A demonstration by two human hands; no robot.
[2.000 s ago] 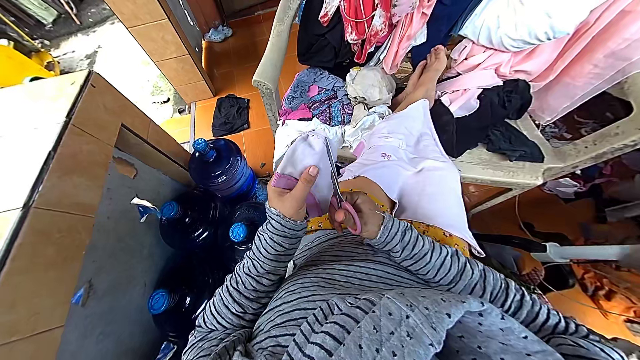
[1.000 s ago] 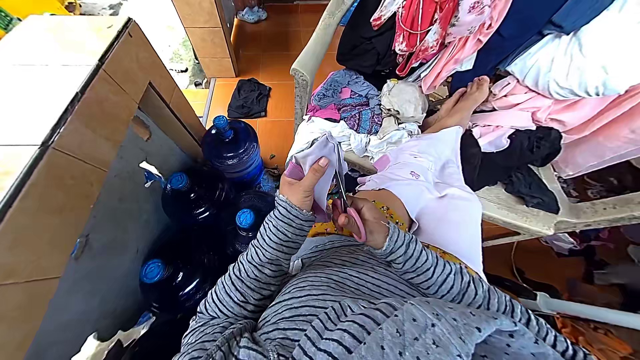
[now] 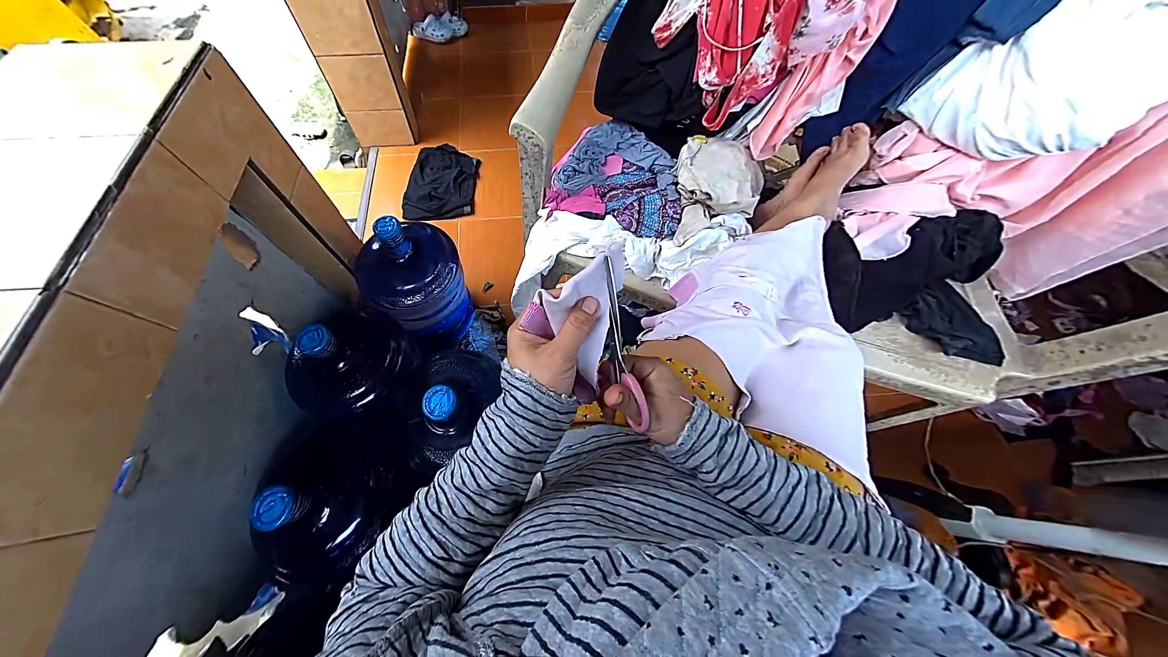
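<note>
My left hand [image 3: 549,345] pinches a folded piece of pale lilac cloth [image 3: 589,306] with a pink part, thumb on top. My right hand [image 3: 652,394] is closed around the pink handles of a pair of scissors [image 3: 614,315], whose blades point away from me along the right side of the cloth. Whether the blades are apart is hard to tell. Across my legs lies a white-pink garment [image 3: 785,319] with a small embroidered motif, over a yellow flowered cloth [image 3: 808,461].
Large blue water bottles [image 3: 415,278] stand at the left beside a tiled counter [image 3: 119,365]. Ahead, a worn plastic chair [image 3: 922,365] bears piled clothes [image 3: 630,178] and my bare feet [image 3: 817,178]. A black cloth [image 3: 440,182] lies on the orange tiled floor [image 3: 493,246].
The lilac cloth in my left hand has changed its fold and now stands more upright beside the blades. My right hand keeps hold of the scissors. The view has shifted somewhat.
</note>
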